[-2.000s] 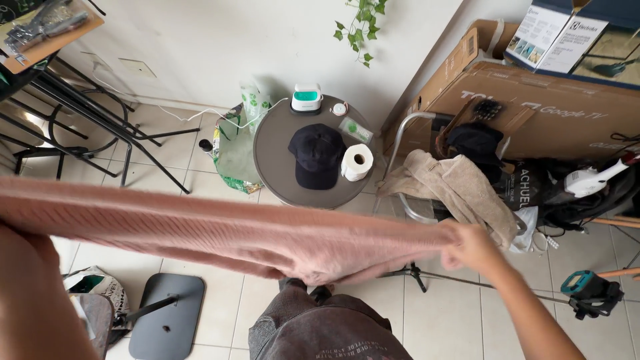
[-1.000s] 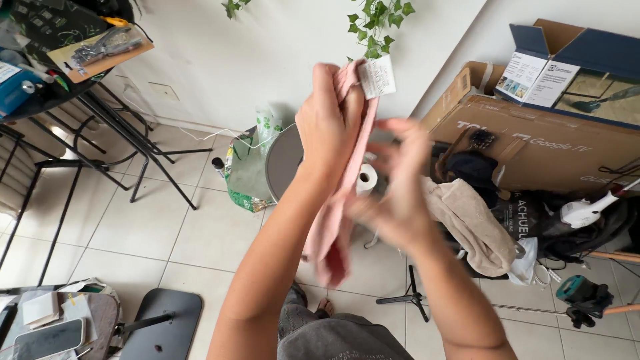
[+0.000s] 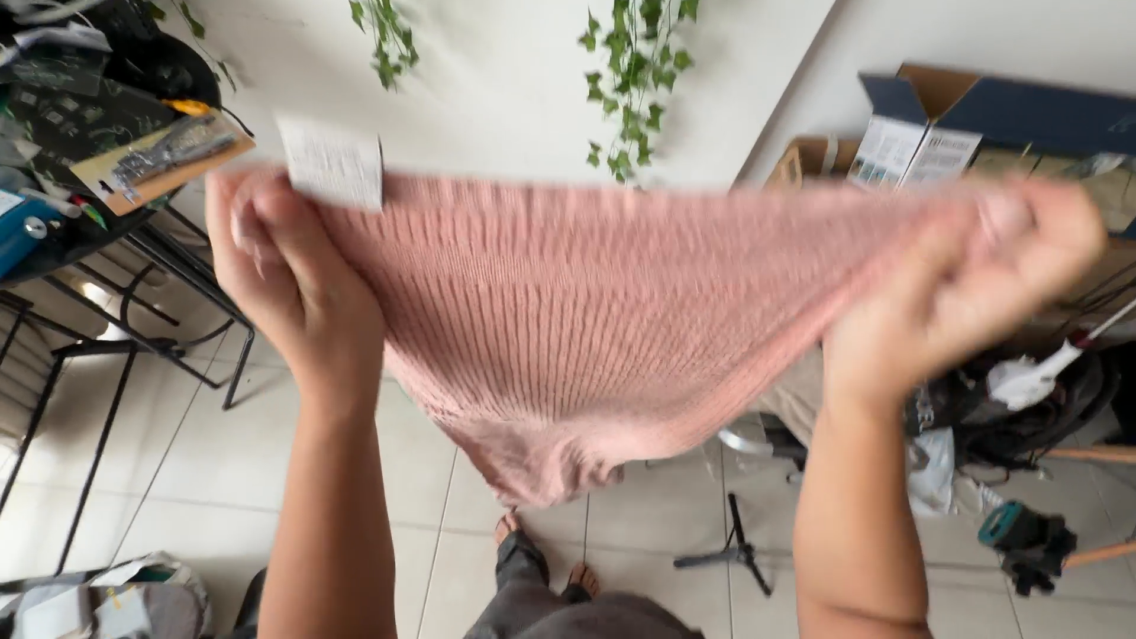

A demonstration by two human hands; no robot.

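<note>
A pink ribbed knit garment (image 3: 568, 311) is stretched wide between my two hands, its upper edge nearly level and its lower part hanging in a bunched point. My left hand (image 3: 293, 266) grips the upper left corner, beside a white label (image 3: 335, 164) that bears writing and sticks up from the edge. The upper right corner is held in my right hand (image 3: 967, 266), which is blurred. Behind the cloth, whatever stands by the wall in the middle is hidden.
Ivy strands (image 3: 635, 98) hang on the white wall ahead. A cluttered black table (image 3: 62, 253) stands at the left. Cardboard boxes (image 3: 1056, 115), bags and a beige cloth are at the right. A small black tripod (image 3: 732, 550) stands on the tiled floor near my feet.
My hands were close together with the garment hanging narrow between them; now they are far apart and raised, with the cloth spread. The label has moved left with my left hand.
</note>
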